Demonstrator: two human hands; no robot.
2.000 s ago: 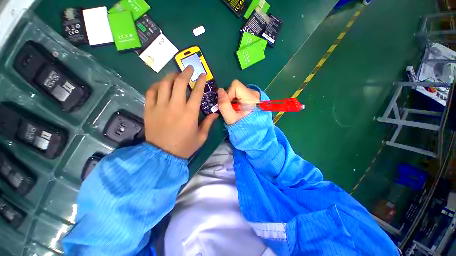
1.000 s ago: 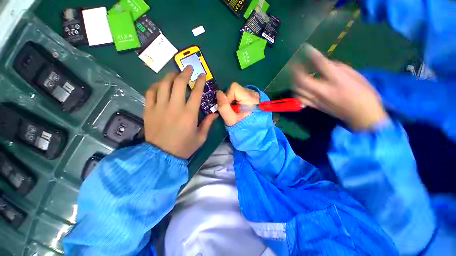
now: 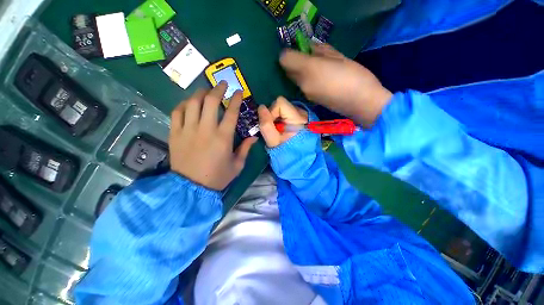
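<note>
A keypad phone (image 3: 231,86) with a yellow frame and lit pale screen lies on the green mat, its black keys towards me. My left hand (image 3: 206,134) lies over its left side, fingertips on the screen. My right hand (image 3: 279,122) is at the lower right of the keypad and holds a red pen (image 3: 331,127) that points out to the right. A small white piece shows at the phone's lower end, by my right fingertips. My left fingers and thumb hide part of the phone.
A clear blister tray (image 3: 110,128) with black phones face down is at the left. Batteries with green and white faces (image 3: 144,40) lie at the upper left. A small white piece (image 3: 233,40) lies above the phone. Another person's hand (image 3: 340,80) is over the batteries at the upper right.
Another person's blue-sleeved arm has come in from the right, and its hand has moved left to the upper-right batteries. My hands, the pen and the phone have hardly moved.
</note>
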